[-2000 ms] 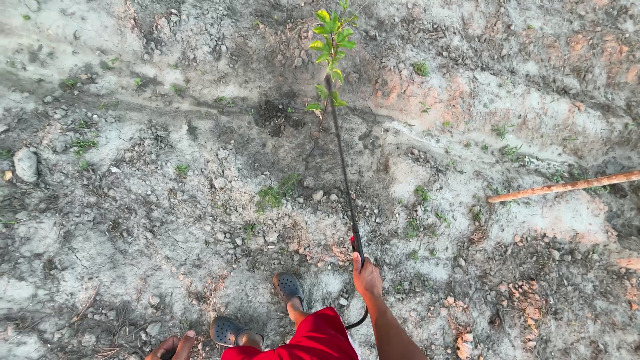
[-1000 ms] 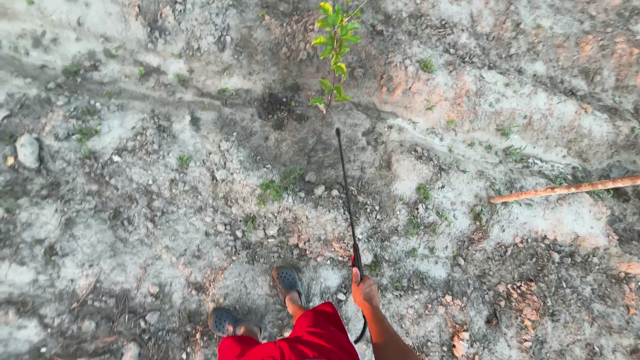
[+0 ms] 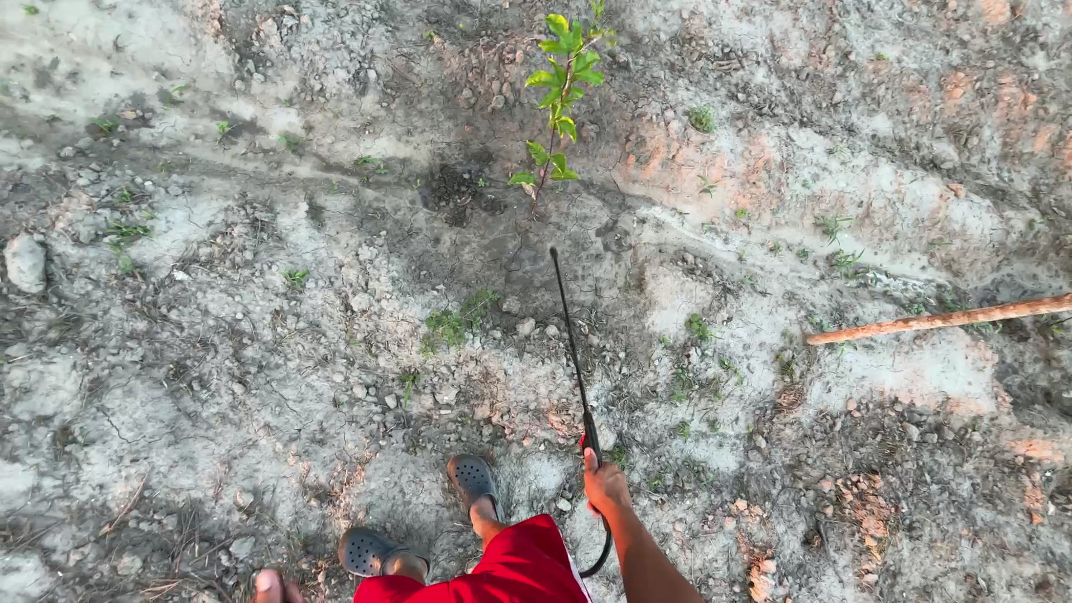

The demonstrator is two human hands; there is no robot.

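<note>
My right hand (image 3: 606, 487) is closed around the handle of a black sprayer wand (image 3: 573, 342), which has a red part by my thumb. A black hose (image 3: 601, 553) curves down from beneath the hand. The wand's tip points at the soil just below the base of a leafy green sapling (image 3: 559, 100), apart from its stem. Only some fingertips of my left hand (image 3: 276, 586) show at the bottom edge; whether they hold anything is hidden.
Dry, cracked, stony ground (image 3: 209, 402) surrounds my feet in grey clogs (image 3: 473, 479). On the right lies a wooden pole (image 3: 938, 320). A pale rock (image 3: 26, 263) sits at the far left, and small weeds (image 3: 459, 322) grow between the sapling and my feet.
The wand's tip, over the sapling's lower leaves two seconds ago, has drawn back to the soil below it. My left hand left the view and is partly back at the bottom edge.
</note>
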